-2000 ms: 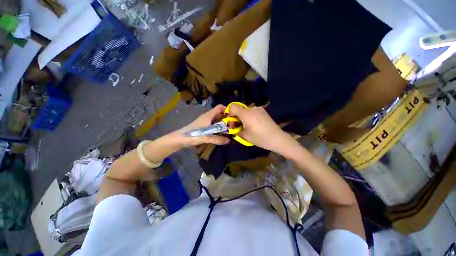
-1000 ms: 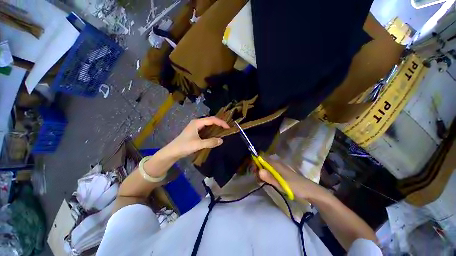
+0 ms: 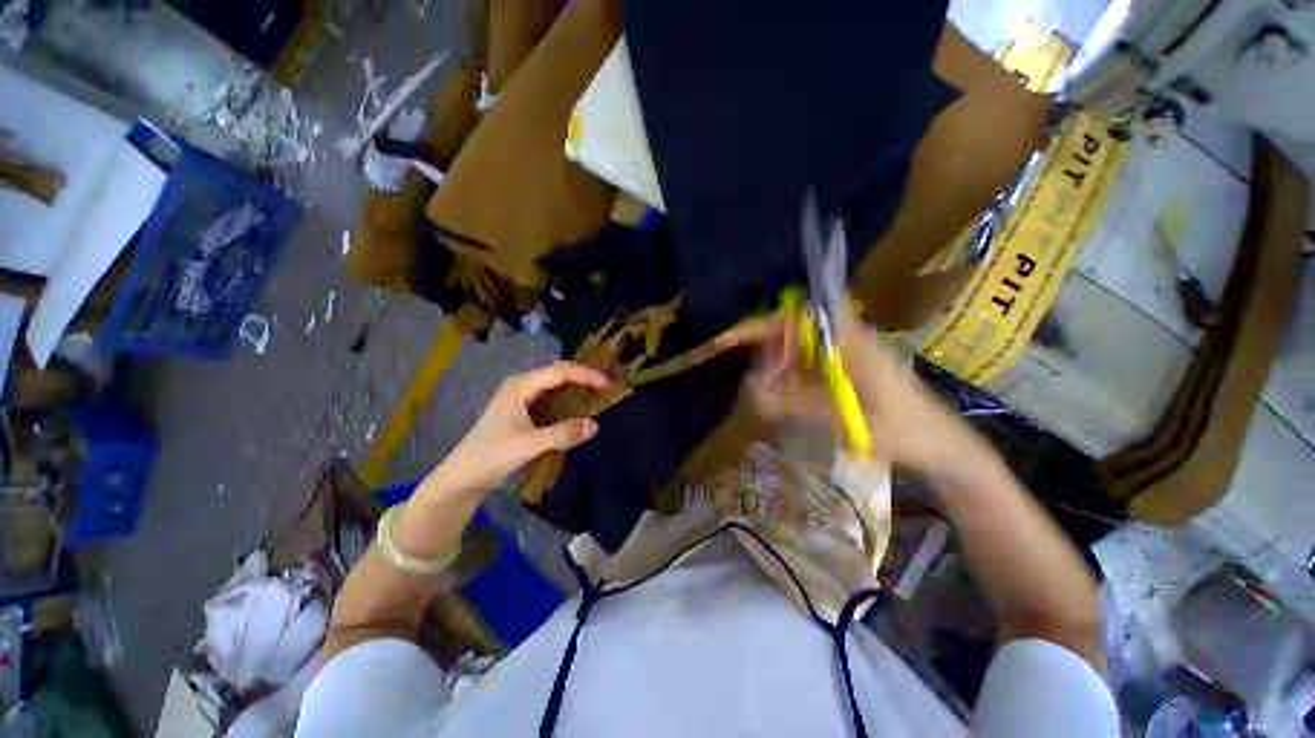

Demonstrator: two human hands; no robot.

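My left hand [image 3: 537, 421] grips a bundle of brown and dark pieces [image 3: 565, 421] above my lap. A narrow brown strip [image 3: 681, 361] runs from the bundle to my right hand [image 3: 837, 382]. My right hand is blurred and holds the scissors [image 3: 834, 346], yellow handles in the hand and blades pointing up and away, parted. Its fingertips are at the strip's end; the exact grip is blurred. A large dark cut piece [image 3: 779, 130] lies beyond my hands, over brown cloth [image 3: 981, 152].
Yellow PIT tape [image 3: 1027, 274] edges the white machine table [image 3: 1118, 274] at right, where curved brown pieces [image 3: 1219, 418] lie. Brown heaps [image 3: 527, 180] lie ahead. Blue crates [image 3: 195, 245] and scraps are on the floor at left. A beige apron [image 3: 750, 498] covers my lap.
The scissors have moved from beside the strip near my left hand to upright at the right, blades pointing away. My right hand has moved forward to the strip's end. The view has shifted right.
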